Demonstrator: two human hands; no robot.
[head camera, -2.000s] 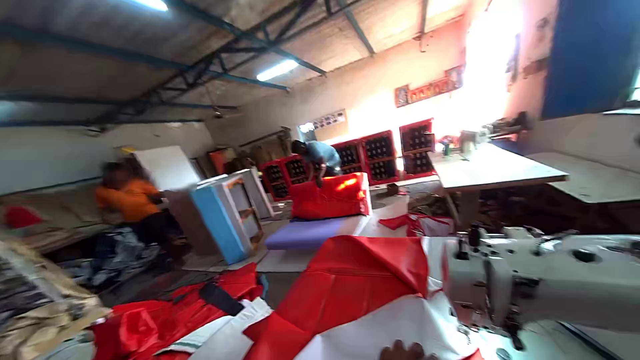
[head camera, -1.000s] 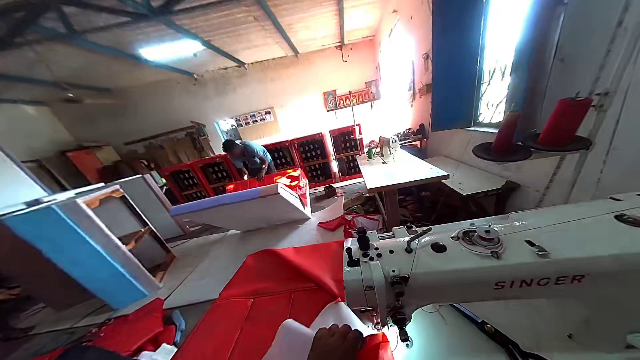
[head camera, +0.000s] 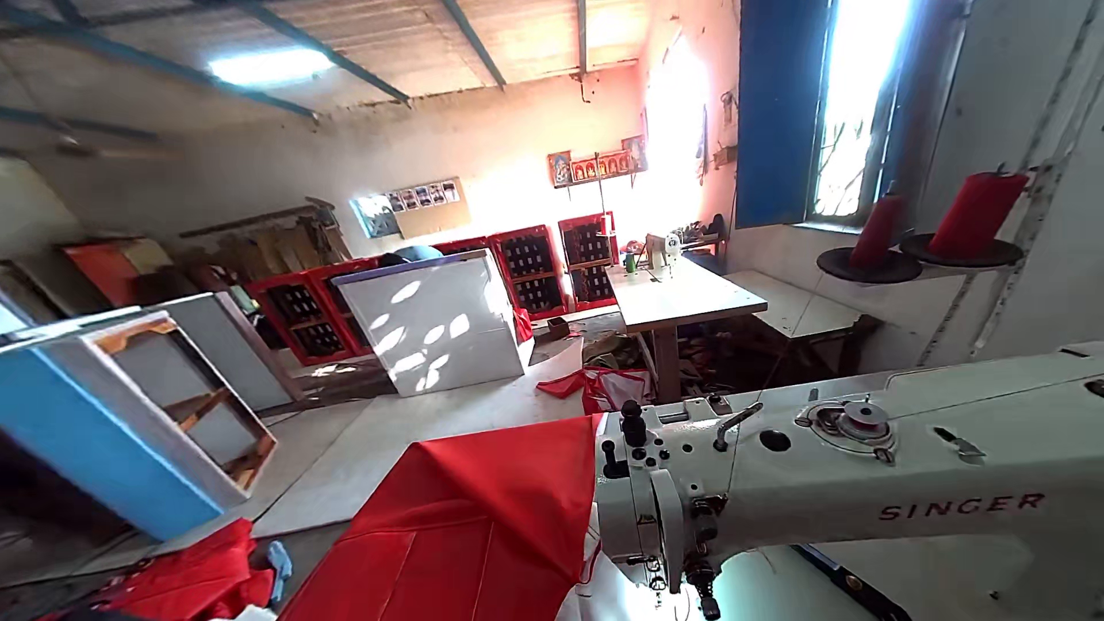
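Neither my left hand nor my right hand shows in the head view now. A sheet of red upholstery material (head camera: 457, 517) with stitched seams lies at the bottom centre, its right edge against the head of a white Singer sewing machine (head camera: 828, 483). White material (head camera: 604, 595) shows under the red sheet beside the needle area. Scissors with dark handles (head camera: 849, 582) lie on the machine bed under the arm. Two cones of red thread (head camera: 979, 216) (head camera: 878, 231) stand on dark discs at the right, and a thread runs down to the machine.
Loose red material (head camera: 207, 573) lies at the lower left. Foam-covered frames, one blue-sided (head camera: 103, 440), stand at the left. A white panel (head camera: 435, 323) stands upright mid-room, a person's head (head camera: 417, 254) partly behind it. Another sewing machine (head camera: 662, 252) sits on a white table (head camera: 686, 297).
A hand on the material at the bottom has gone out of view. The panel across the room now stands upright and hides most of the other person. The view has turned right since the first frame.
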